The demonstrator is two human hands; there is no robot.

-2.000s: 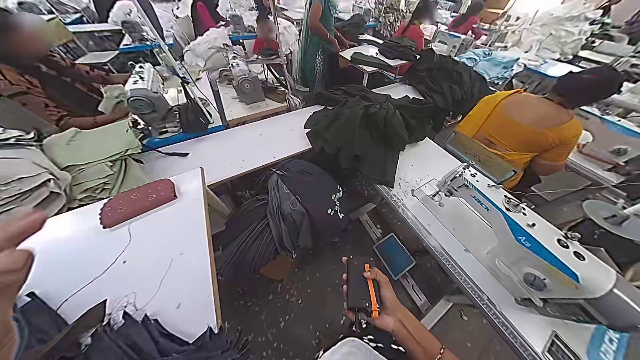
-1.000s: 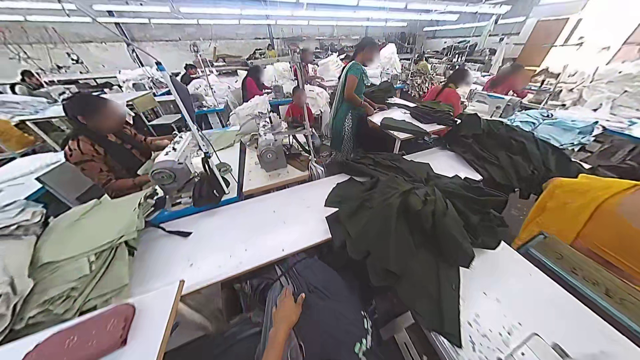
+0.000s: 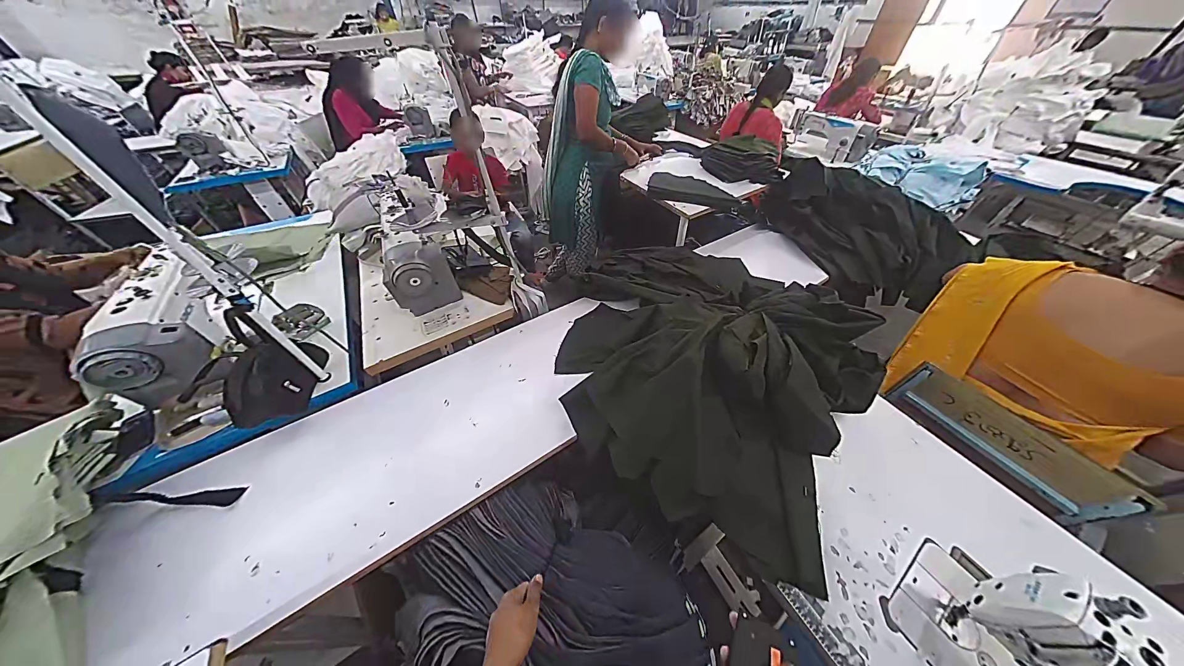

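At the bottom middle, my left hand [image 3: 515,624] pinches a thin dark strip [image 3: 553,553] at the side of a big bundle of dark navy-grey cloth pieces [image 3: 620,592] below the table edge. Only fingertips of my right hand [image 3: 727,633] show at the bottom edge, around a black object with an orange part [image 3: 757,642], mostly cut off by the frame. A heap of dark green cloth [image 3: 712,370] lies over the white tabletop [image 3: 388,472] and hangs down just above and to the right of the bundle.
An industrial sewing machine [image 3: 1036,610] stands at lower right, near a person in yellow [image 3: 1036,342] and a wooden board [image 3: 1017,444]. Another sewing machine [image 3: 148,333] and light green cloth [image 3: 37,518] are at left. A person in teal [image 3: 587,120] stands beyond the tables.
The view has swung up from the floor and the right-hand machine. My left hand, raised at the left edge two seconds ago, is now at the dark bundle.
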